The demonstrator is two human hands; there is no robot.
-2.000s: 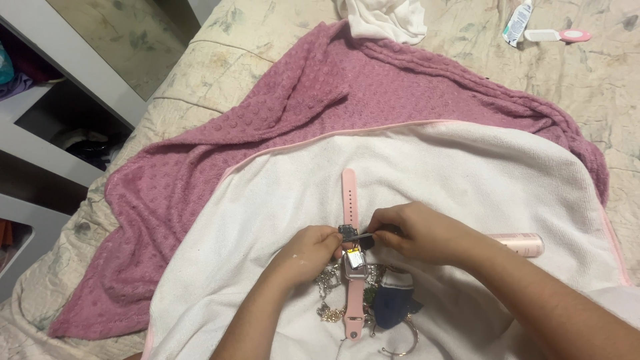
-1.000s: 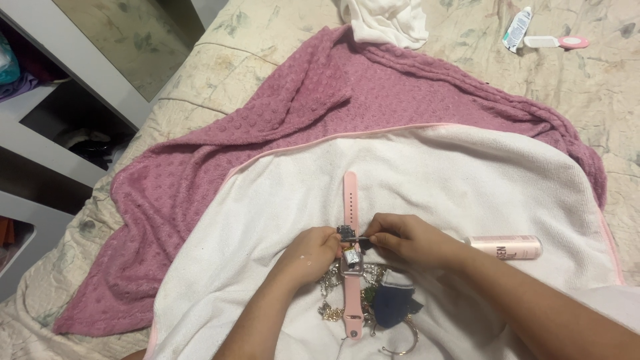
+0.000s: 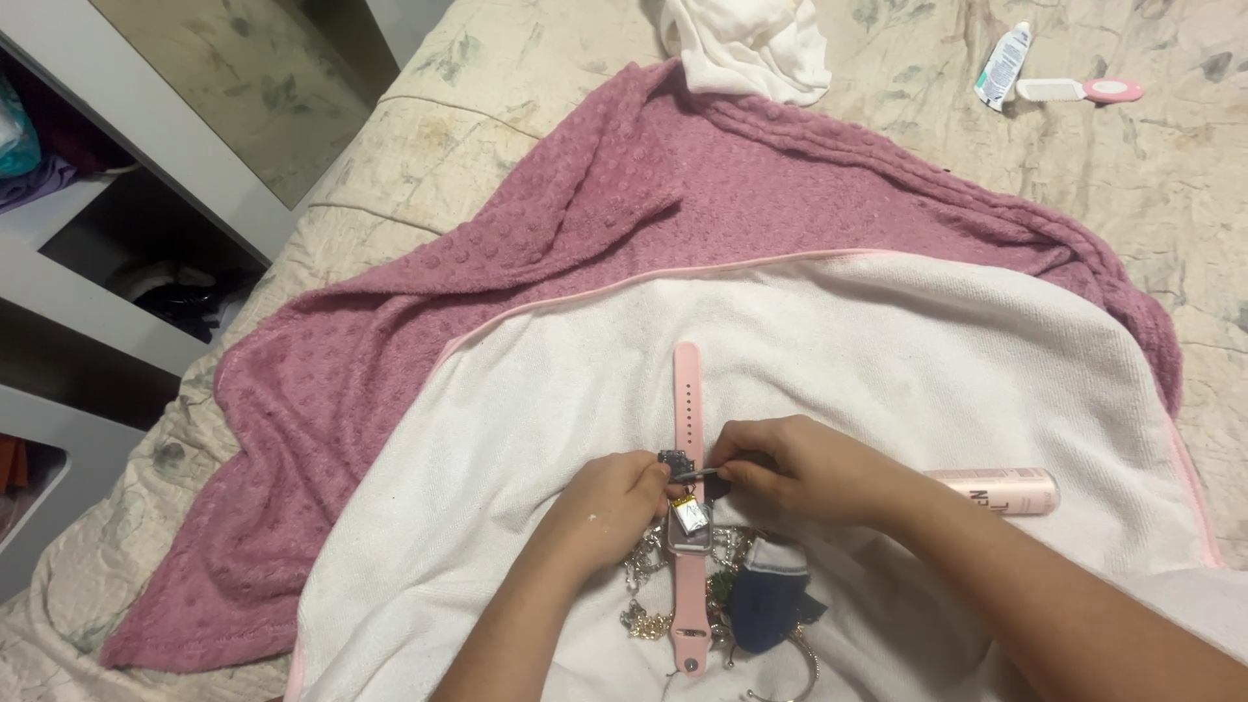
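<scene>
A smartwatch with a pink band lies opened on a white towel, its inner parts out of the case. My left hand pinches the edge of a small dark electronic module above the case. The fingers of my right hand hold a thin grey metal tool against the module; its kind cannot be told. A small silver battery with yellow tape rests over the watch case. Beside the band lie silver and gold chain jewellery and a navy cloth piece with a pale top.
A pink cylindrical container lies right, partly behind my right forearm. The towel lies over a mauve blanket on a bed. Farther back are a white cloth, a tube and a pink-handled foot file. Open shelves stand left.
Both hands stay at the watch module, with only small finger shifts. The silver battery has changed its tilt over the case.
</scene>
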